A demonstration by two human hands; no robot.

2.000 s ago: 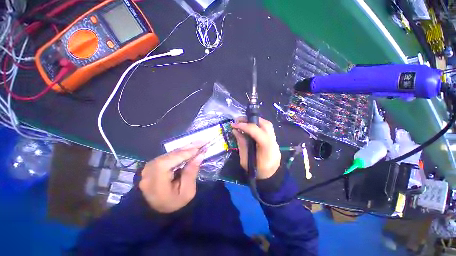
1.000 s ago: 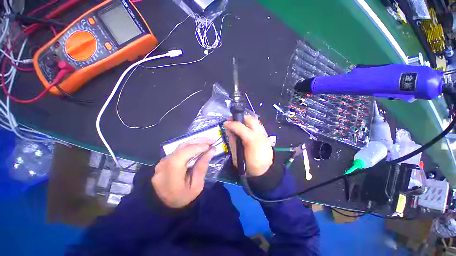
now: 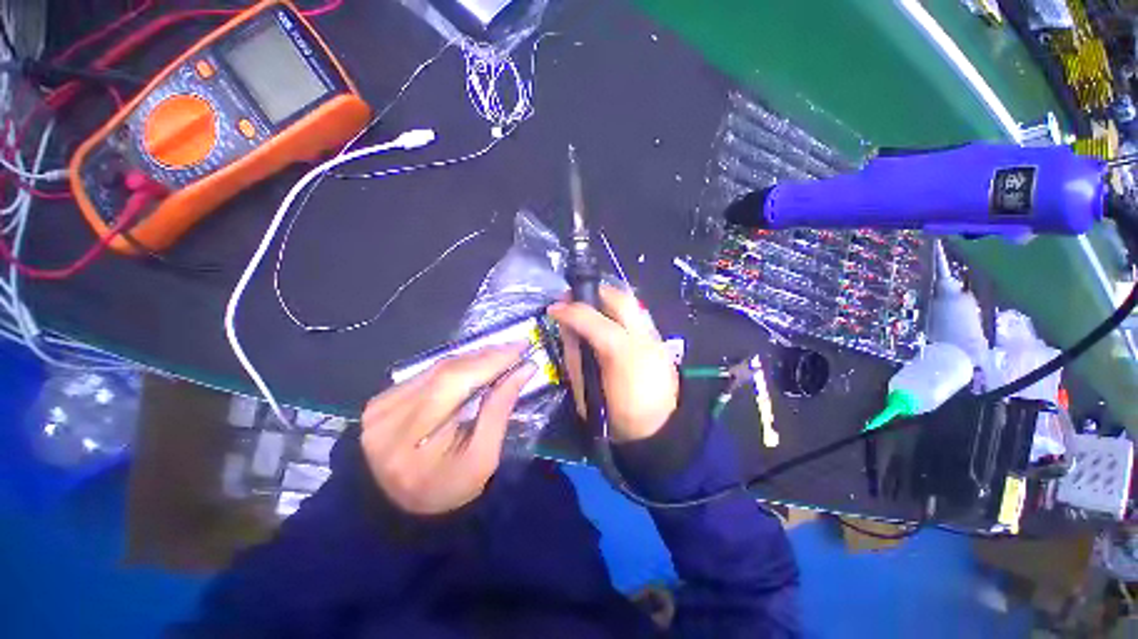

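Observation:
My left hand (image 3: pixel 431 437) lies over the flat white battery pack (image 3: pixel 468 346) and pinches thin metal tweezers (image 3: pixel 524 362) that point towards its right end. Yellow tape and a strip of the green circuit board show there, partly hidden by fingers. My right hand (image 3: pixel 628 368) holds the black soldering iron (image 3: pixel 584 268) upright in view, its metal tip pointing away from me and clear of the board. The right thumb and fingertips are at the board end. A crinkled clear bag (image 3: pixel 518 268) lies under and behind the pack.
An orange multimeter (image 3: pixel 218 119) and white cable (image 3: pixel 268 250) are at left. A purple hot air gun (image 3: pixel 924 194) hangs over a blister tray (image 3: pixel 811 275) at right. A green-tipped bottle (image 3: pixel 924 381), green-handled cutters (image 3: pixel 724 377) and the iron's cord (image 3: pixel 799 459) are at near right.
The right hand and iron have moved left from their earlier position. The left hand stays over the pack with the tweezers. The whole view has shifted slightly.

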